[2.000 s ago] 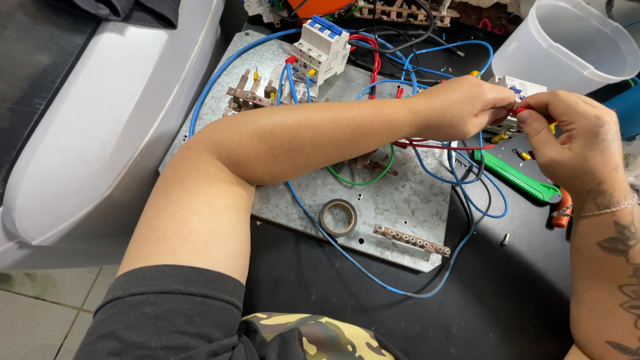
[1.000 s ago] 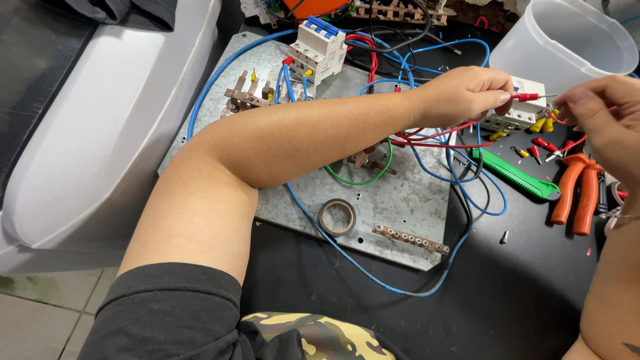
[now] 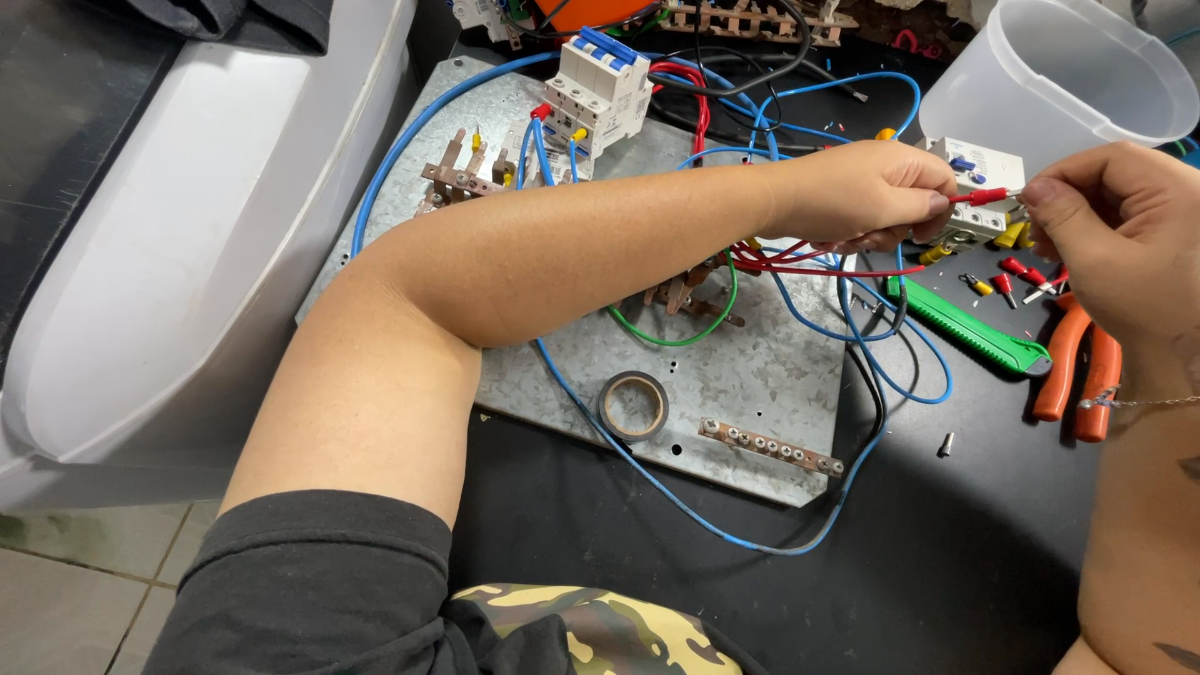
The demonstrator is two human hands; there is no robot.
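Note:
Between thumb and fingers, my left hand pinches a red wire whose end carries a red insulated crimp terminal. The thumb and forefinger of my right hand meet at that terminal's metal tip; whether they grip it or something small beside it is hidden. Just behind the terminal sits a white circuit breaker with a blue switch. A taller breaker block with blue levers stands on the galvanized metal plate, with blue wires joined at its side. More red wires run below my left hand.
A green utility knife, orange-handled pliers and loose crimp terminals lie at the right. On the plate are a tape roll and a copper terminal bar. A blue wire loops over the front edge; a plastic tub stands behind.
One second ago my right hand was apart from the terminal, farther right; now its fingertips are at the metal tip. My left hand keeps the red wire in nearly the same place.

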